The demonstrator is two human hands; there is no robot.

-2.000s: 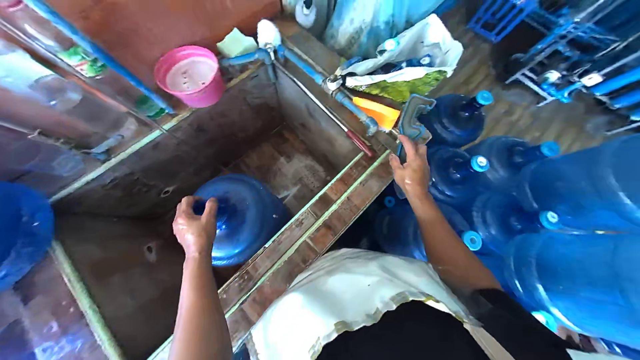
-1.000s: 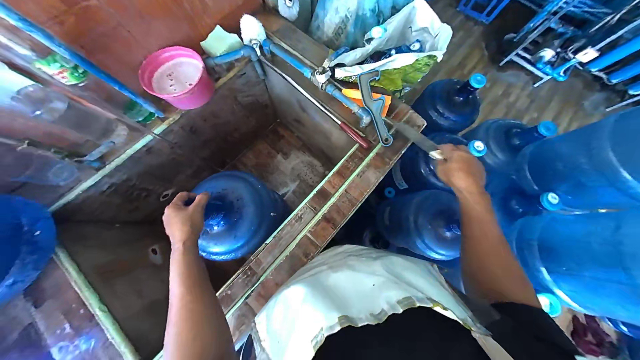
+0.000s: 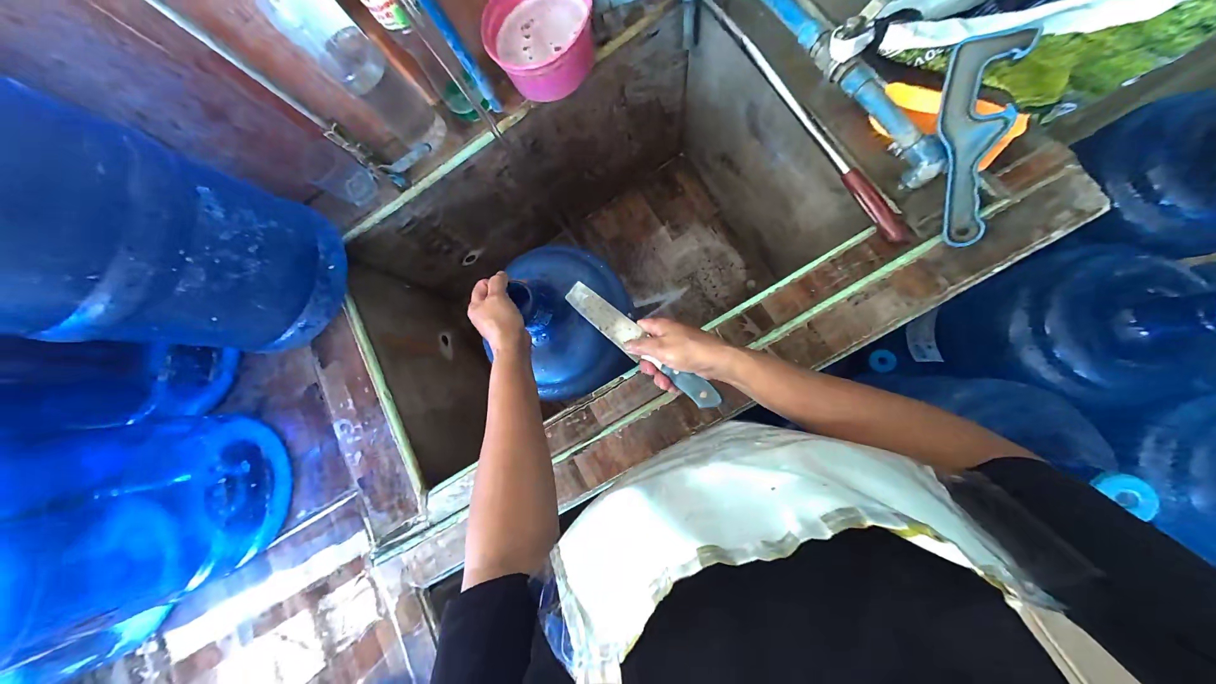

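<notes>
A blue plastic water jug (image 3: 575, 351) stands in the tiled basin, its open neck tilted toward me. My left hand (image 3: 497, 309) has its fingers closed at the rim of that neck. In my right hand (image 3: 679, 350) is a knife (image 3: 606, 315) with a broad, worn blade and a blue-grey handle; the blade lies over the jug's shoulder, pointing at the neck. A blue-grey plastic tool with hooked jaws (image 3: 966, 142) rests on the basin's right ledge.
Blue jugs lie at the left (image 3: 161, 228) and stand at the right (image 3: 1073, 313). A pink bucket (image 3: 539, 47) sits on the back rim (image 3: 427, 180). A red-handled rod (image 3: 874, 204) leans over the basin's corner near blue pipes (image 3: 864, 90).
My right hand, over the right ledge with the knife one second ago, has come left to the jug. The hooked tool has stayed on the ledge since then. The view has shifted left.
</notes>
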